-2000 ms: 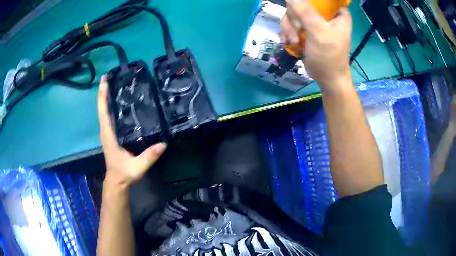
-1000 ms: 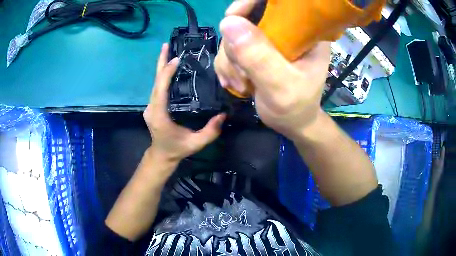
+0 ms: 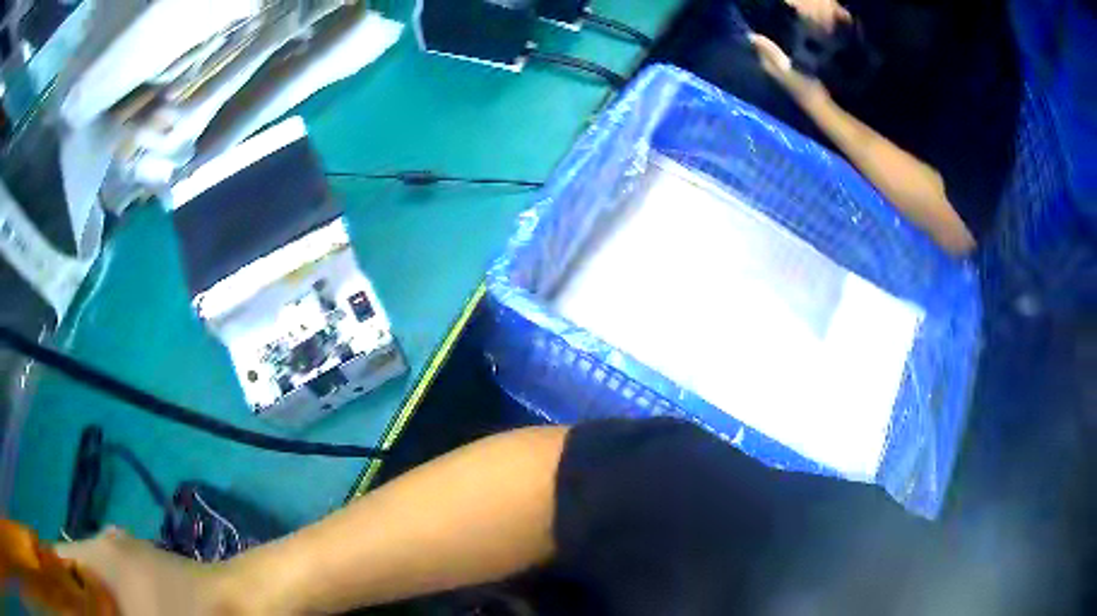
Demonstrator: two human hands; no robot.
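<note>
My right hand (image 3: 150, 575) is at the lower left corner, partly cut off and blurred, closed around the orange electric screwdriver (image 3: 46, 575). The screwdriver's tip is out of the picture. Just above the hand, part of an open black housing (image 3: 202, 525) with thin wires inside lies on the green bench (image 3: 439, 229), with a black cord (image 3: 87, 481) beside it. My left hand is not in view.
The silver-white screw feeder (image 3: 319, 337) stands by the bench's yellow edge. A film-lined blue crate (image 3: 602, 385) holds white covers (image 3: 746, 313). A black lead (image 3: 181, 409) crosses the left. Another person's arm (image 3: 890, 157) is at the upper right. Black units (image 3: 475, 30) lie at the top.
The view has swung right, towards the feeder and crate. My left hand has left the picture. My right hand, still around the screwdriver, now shows at the lower left.
</note>
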